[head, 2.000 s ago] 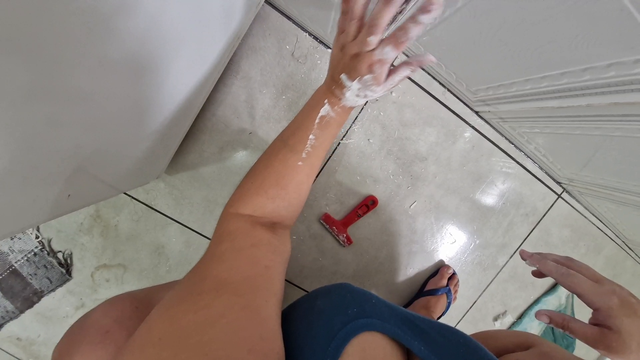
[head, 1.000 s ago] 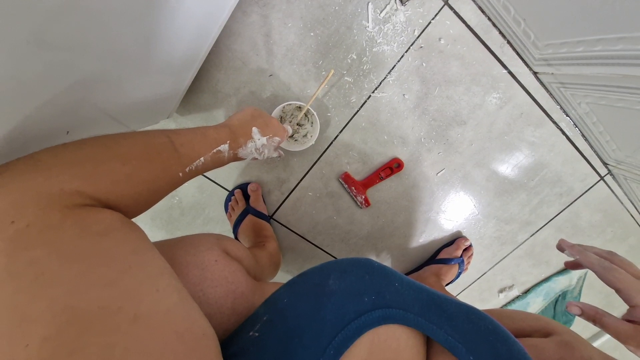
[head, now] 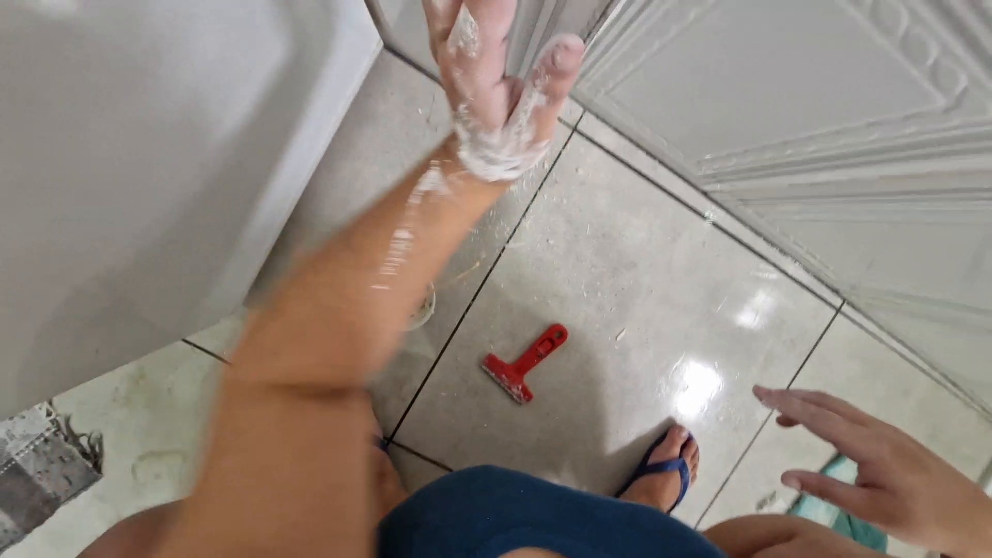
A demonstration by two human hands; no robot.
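My left hand point(head: 496, 93), smeared with white paste over the palm, thumb and wrist, is raised at the top edge by the grey moulded panel point(head: 790, 70). Its thumb stands apart, nothing shows in it, and its fingertips are cut off. Behind my left forearm a white bowl point(head: 425, 308) is mostly hidden, with a thin wooden stick point(head: 468, 270) jutting from it. A red scraper point(head: 527, 364) lies on the tiled floor, touched by neither hand. At lower right my right hand point(head: 868, 465) hovers with fingers apart, holding nothing.
A smooth pale panel point(head: 155, 155) fills the upper left. White specks dot the floor tiles point(head: 643, 256). A grey fringed mat point(head: 46, 473) lies at lower left, and a teal-and-white item point(head: 860, 535) sits below my right hand. My sandalled foot point(head: 663, 469) is near the scraper.
My left hand was at the bowl a second ago; it has moved up and away from it to the panel. My right hand remains at lower right, empty.
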